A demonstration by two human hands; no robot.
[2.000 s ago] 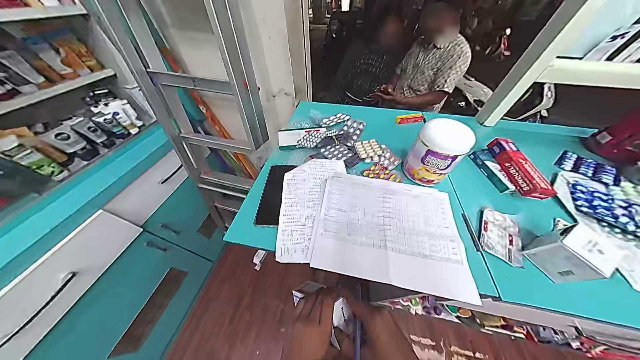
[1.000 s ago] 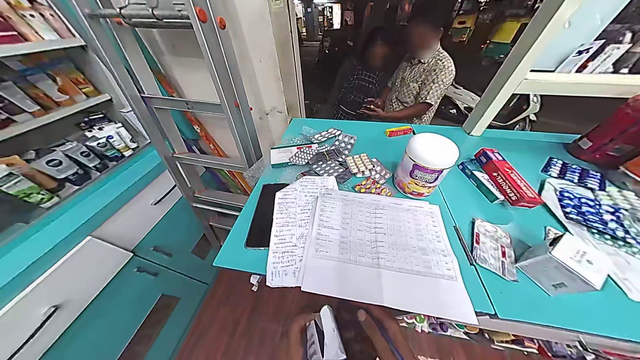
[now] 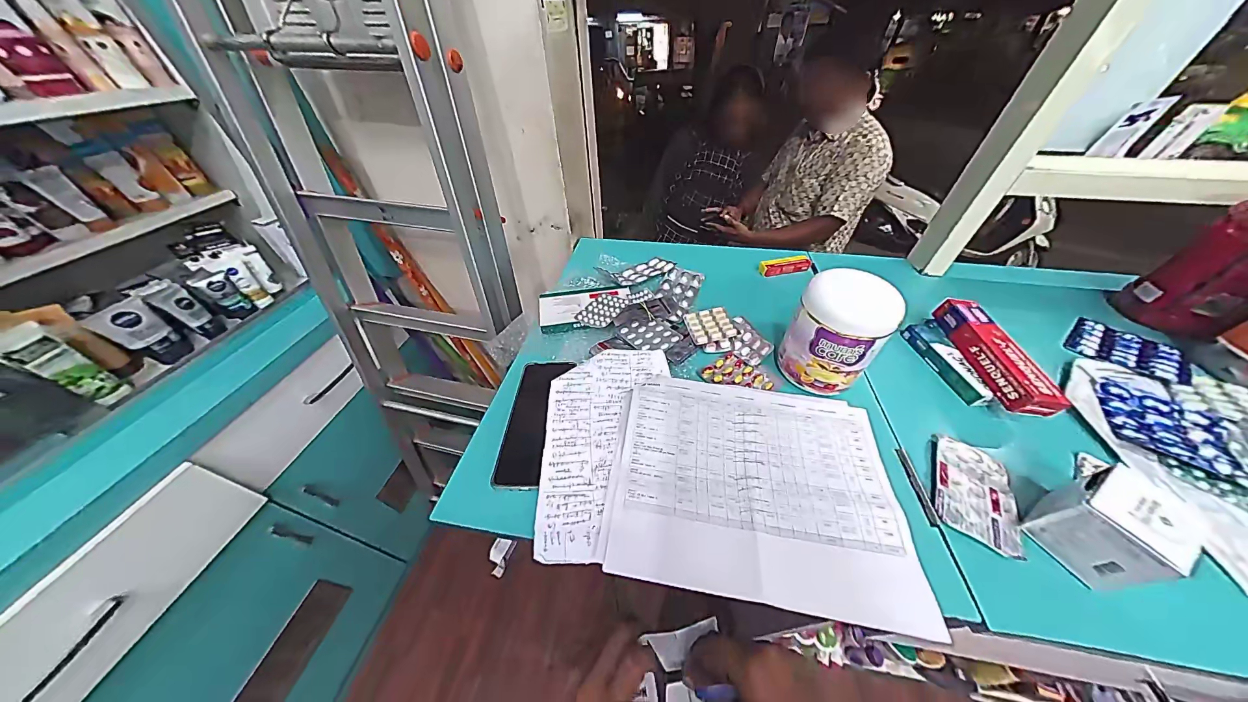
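At the bottom edge, below the counter's front edge, my left hand (image 3: 616,669) and my right hand (image 3: 746,667) are near each other around a small whitish packet or piece of paper (image 3: 680,643). Both are blurred and partly cut off, so the grip of each finger is hard to see. Above them on the teal counter lie a printed table sheet (image 3: 760,487) and a handwritten sheet (image 3: 585,448), which overlaps a black phone (image 3: 524,424). Behind the sheets are several blister packs (image 3: 648,334) and a white-lidded tub (image 3: 840,331).
To the right are a red carton (image 3: 999,356), a silver blister strip (image 3: 977,495), a white box (image 3: 1116,526) and blue blister packs (image 3: 1150,409). A metal ladder (image 3: 468,195) and shelves with tubes (image 3: 117,224) stand left. Two people (image 3: 819,166) are beyond the counter.
The whitish item between my hands, held upright a second ago, now sits lower and is spread wider. The view has shifted somewhat.
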